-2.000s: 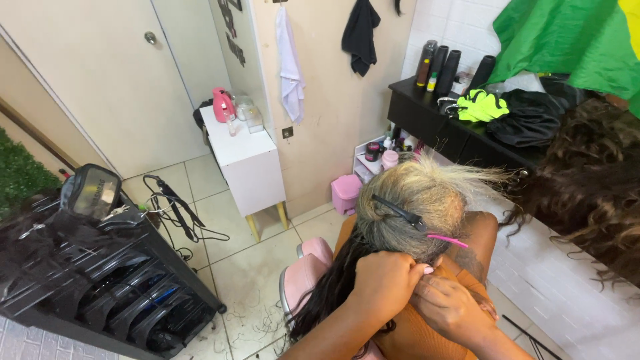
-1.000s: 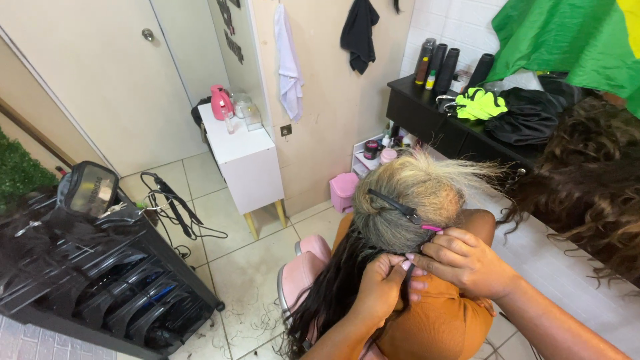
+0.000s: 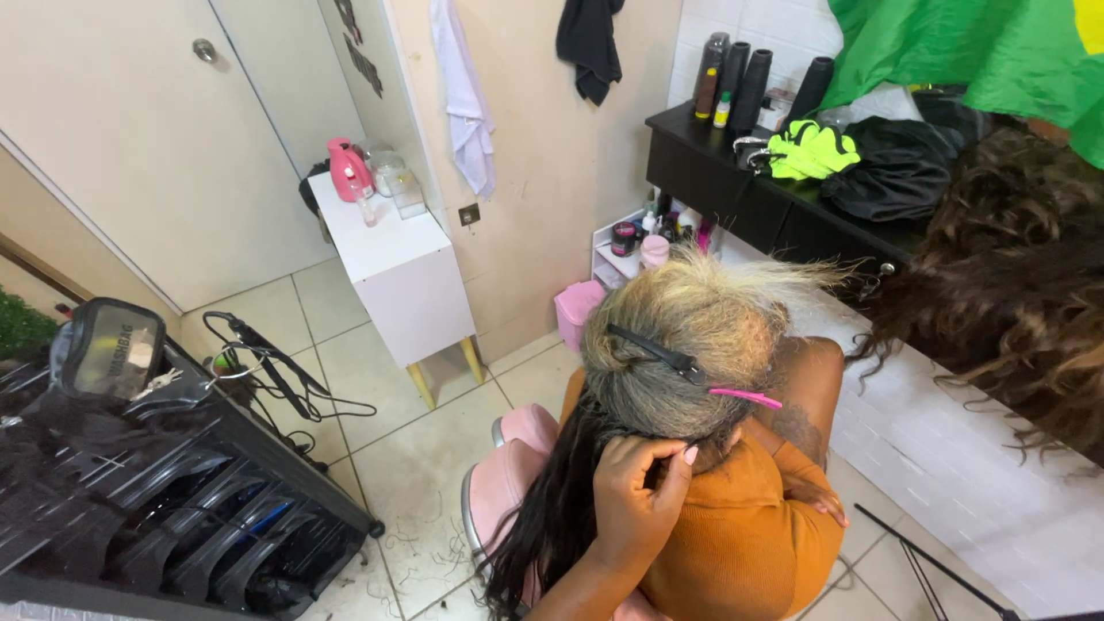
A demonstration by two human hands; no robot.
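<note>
A seated person in an orange top has light, greyish-blond hair (image 3: 664, 345) above and long dark hair (image 3: 548, 509) hanging down the back. My left hand (image 3: 642, 492) is at the nape, thumb and forefinger pinched together at the hairline; a thin strand between them seems likely, though it is too small to make out clearly. A black hair clip (image 3: 657, 354) and a pink hair clip (image 3: 745, 398) sit in the light hair above this hand. My right hand is out of the picture.
At the left stands a black trolley (image 3: 216, 517) with trays and cables. A white cabinet (image 3: 405, 285) holds a pink jug (image 3: 349, 170). Pink chair (image 3: 509, 483) is beside the person. Bundles of wavy brown hair (image 3: 1026, 285) hang by the black counter (image 3: 716, 164) at right. A thin black stand (image 3: 923, 552) is low right.
Both hands were together at the nape in the earlier frames. My right hand has left the view, while my left hand remains at the hairline.
</note>
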